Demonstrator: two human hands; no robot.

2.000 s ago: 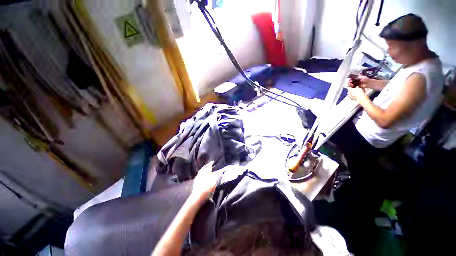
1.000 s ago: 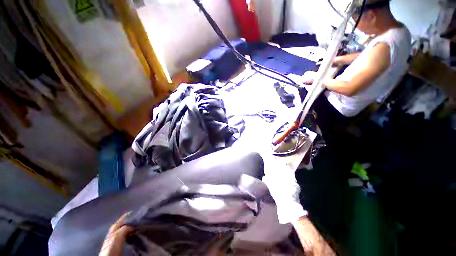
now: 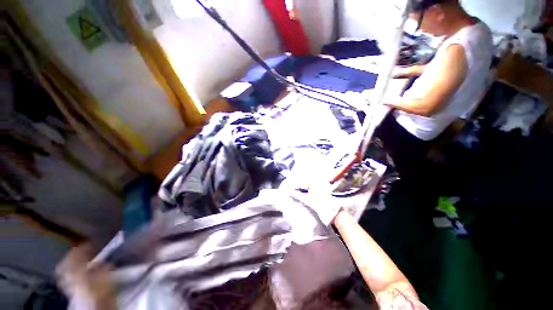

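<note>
The dark grey garment (image 3: 230, 242) is spread over the padded form, with pale grey inner strips running along it. My left hand (image 3: 88, 275) is motion-blurred at the garment's left end; its grip is unclear. My right hand, white-gloved (image 3: 322, 207), is at the garment's far right end, washed out by glare, so its fingers cannot be made out. The steam iron (image 3: 355, 180) with an orange-brown handle stands on its rest at the table's right edge, just beyond my right hand, untouched.
A crumpled dark grey garment pile (image 3: 221, 160) lies behind the form. Navy cut pieces (image 3: 339, 75) lie at the far end. The pale steam hose (image 3: 385, 85) slants down to the iron; a black cable (image 3: 261, 60) hangs overhead. A person (image 3: 452, 79) works opposite.
The garment has been drawn out leftward and now covers much of the form. My left hand has moved left. My right hand has shifted slightly up and left, at the garment's far end.
</note>
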